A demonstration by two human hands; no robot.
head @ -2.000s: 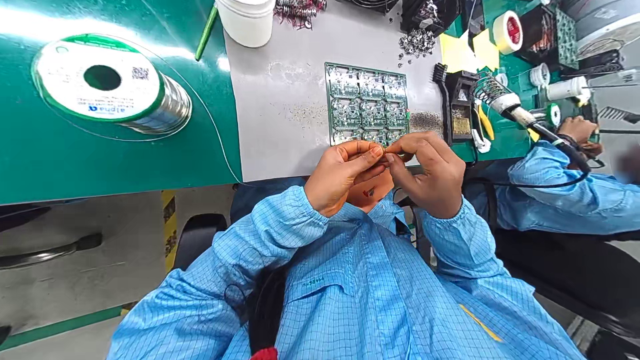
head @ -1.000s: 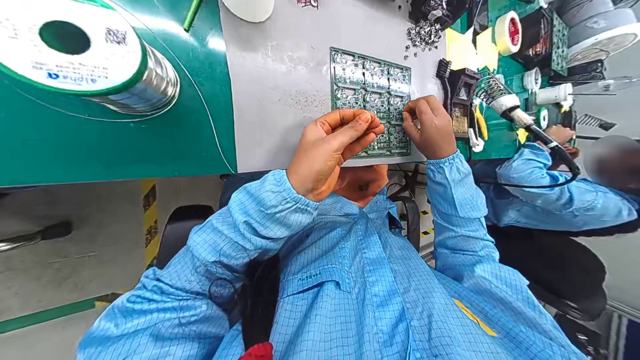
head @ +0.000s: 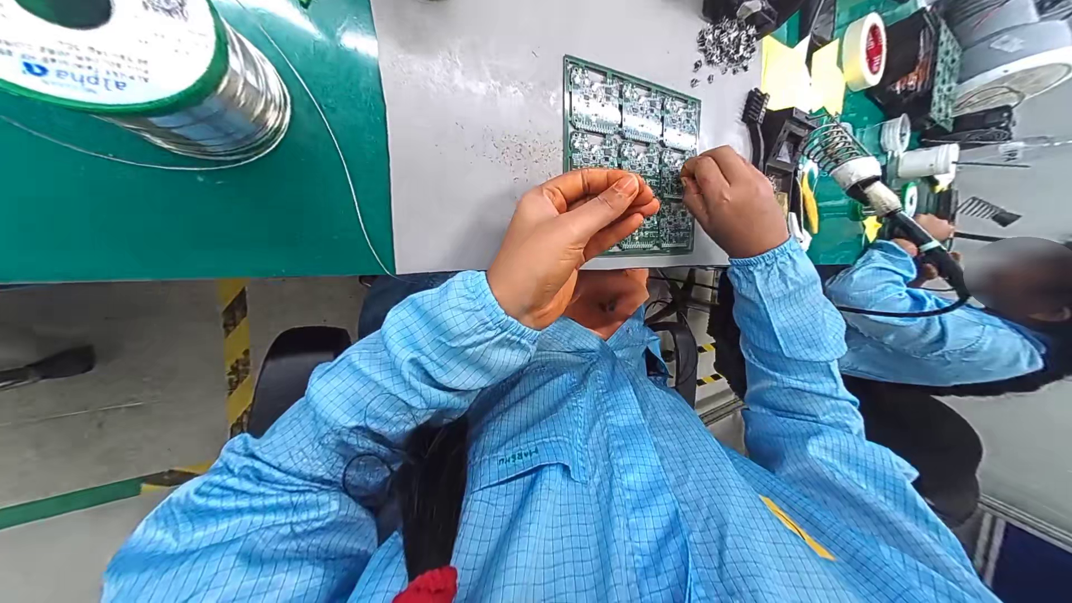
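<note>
A panel of green printed circuit boards [head: 641, 126] lies on the grey mat. My left hand [head: 569, 239] is raised over the panel's lower left part, with thumb and fingertips pinched together; whether something small is between them cannot be told. My right hand [head: 735, 201] is at the panel's right edge with its fingers curled down over the boards; its fingertips are partly hidden, and what they touch is unclear. A pile of small metallic components [head: 727, 43] lies on the mat above the panel's upper right corner.
A solder wire spool [head: 209, 92] stands at left on the green mat, its wire trailing. At right are a soldering iron in a coiled holder [head: 842, 155], a black brush [head: 755, 117], yellow paper [head: 783, 75] and a tape roll [head: 863, 50]. A co-worker's sleeve [head: 930, 335] is beyond.
My hands were together two seconds ago and are now apart, the right one over at the panel's right edge. The view has shifted somewhat.
</note>
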